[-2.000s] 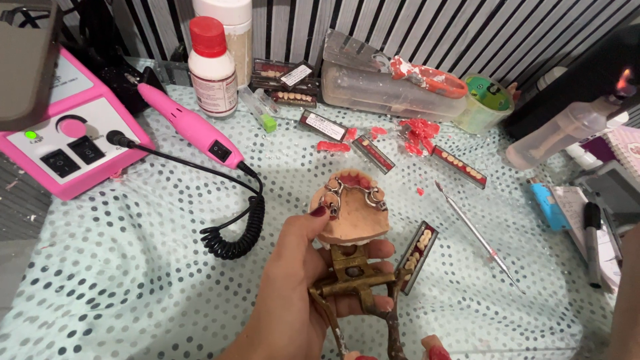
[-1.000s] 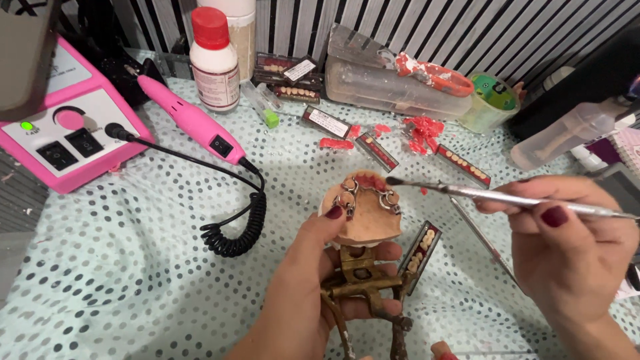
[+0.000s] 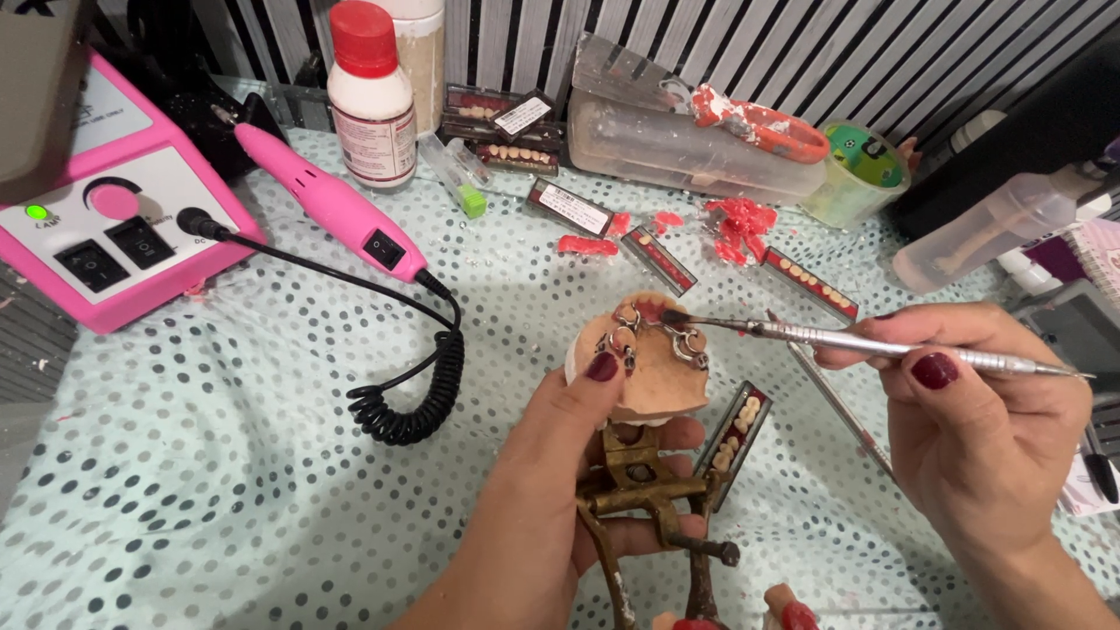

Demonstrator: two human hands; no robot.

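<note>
My left hand (image 3: 560, 464) grips a brass dental articulator (image 3: 643, 490), its thumb pressing on the dental cast (image 3: 661, 381) mounted on top. Metal clasps (image 3: 691, 346) and red wax (image 3: 649, 312) sit on the cast's arch. With my right hand (image 3: 971, 420) I hold a double-ended metal wax spatula (image 3: 866, 341) like a pen; its dark tip lies at the wax at the front of the arch. Beside the articulator rests a strip of artificial teeth (image 3: 739, 429). Pieces with red wax (image 3: 796, 612) show at the bottom edge, partly cut off.
A pink micromotor unit (image 3: 131, 210) and its handpiece (image 3: 332, 206) lie left. Behind are a red-capped bottle (image 3: 372, 105), a plastic box (image 3: 691, 140), orange-handled scissors (image 3: 761, 127), tooth strips (image 3: 809, 284) and red wax scraps (image 3: 739, 227). Another metal instrument (image 3: 840, 402) lies right.
Two seconds ago the right hand was not over the cast and the spatula was not in view; it came in from the right with the spatula. The left hand keeps its hold on the articulator.
</note>
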